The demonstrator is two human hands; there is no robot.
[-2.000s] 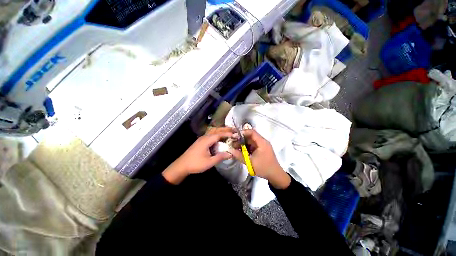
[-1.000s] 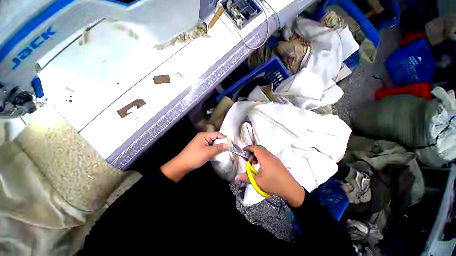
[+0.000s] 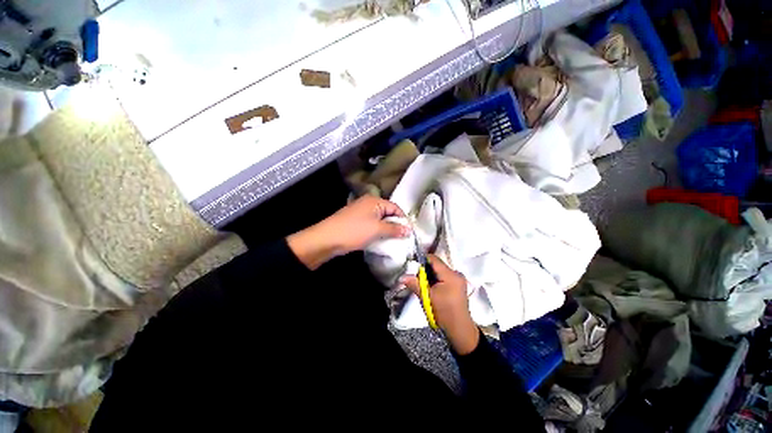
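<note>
A garment piece [image 3: 508, 241], white inside with thin tan seam lines, hangs in large folds below the table edge. My left hand [image 3: 364, 228] pinches the white cloth at its left side. My right hand [image 3: 444, 296] holds scissors [image 3: 427, 298] with a yellow handle loop. The blades point up toward my left fingertips, at the cloth. Whether the blades are open or closed is too small to tell.
The white machine table [image 3: 190, 97] has brown tabs [image 3: 315, 79] and a tape-measure edge. The sewing machine's needle area [image 3: 59, 55] is top left. Tan cloth [image 3: 110, 194] drapes at left. Blue crates [image 3: 508, 118] with cloth stand beyond the table edge. A tied fabric bundle [image 3: 677, 254] lies right.
The view has shifted, so the machine body has mostly left the top of the picture. My hands stay close together at the cloth. The scissors now point more steeply upward.
</note>
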